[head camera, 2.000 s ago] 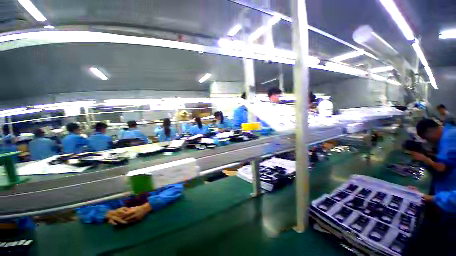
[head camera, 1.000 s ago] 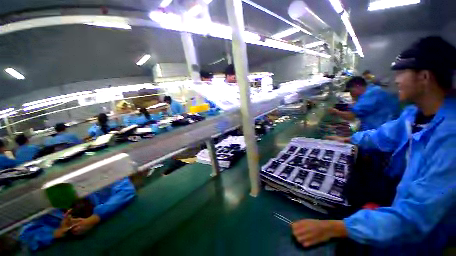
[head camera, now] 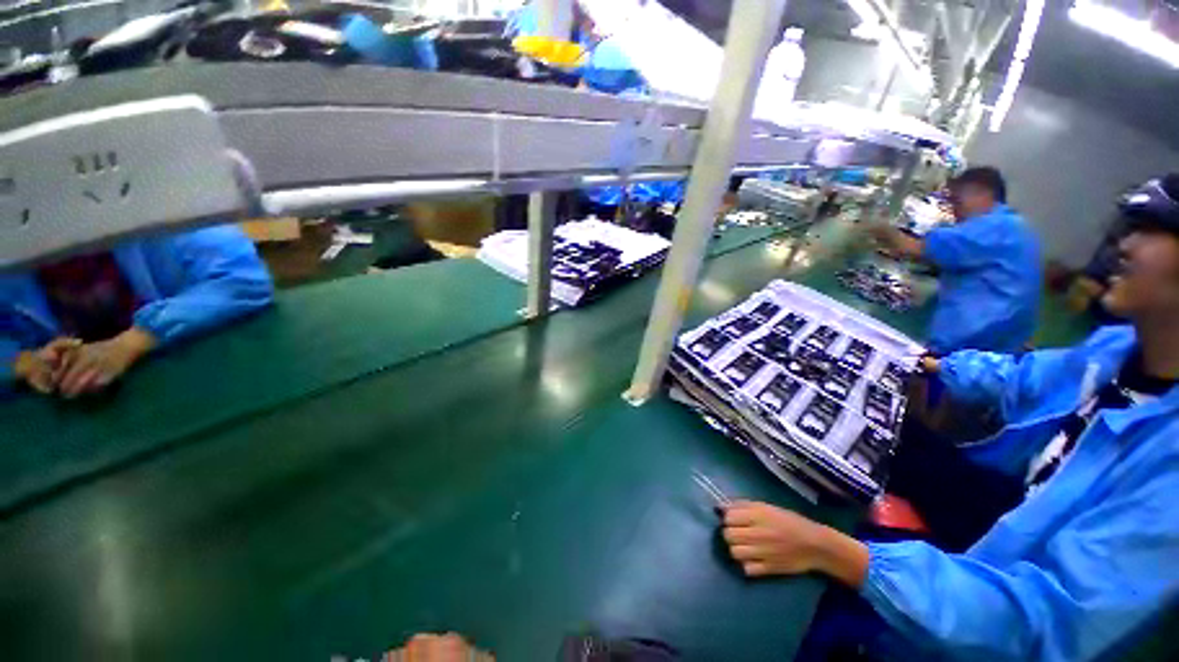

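A bare hand, which looks like my left hand point(head camera: 440, 648), shows only as a small strip of skin at the bottom edge. Its fingers are cut off, so what it holds is hidden. A dark object point(head camera: 623, 649) lies to its right at the same edge, also cut off and too little seen to name. I cannot make out my right hand. A stack of white phone trays point(head camera: 791, 378) with rows of black phones sits on the green bench point(head camera: 375, 479). A neighbour's hand point(head camera: 765, 538) at the right holds thin silver tweezers point(head camera: 710, 488) over the bench.
A pale post point(head camera: 705, 213) stands on the bench left of the trays. A grey shelf with a power socket point(head camera: 114, 181) crosses above. More trays point(head camera: 588, 257) lie behind. A person's clasped hands point(head camera: 80, 365) rest at the far left; blue-smocked workers sit at the right.
The view has swung right and tilted down. The bench now fills more of the picture, and the hand and dark object have appeared at the bottom edge. The neighbour still holds the tweezers.
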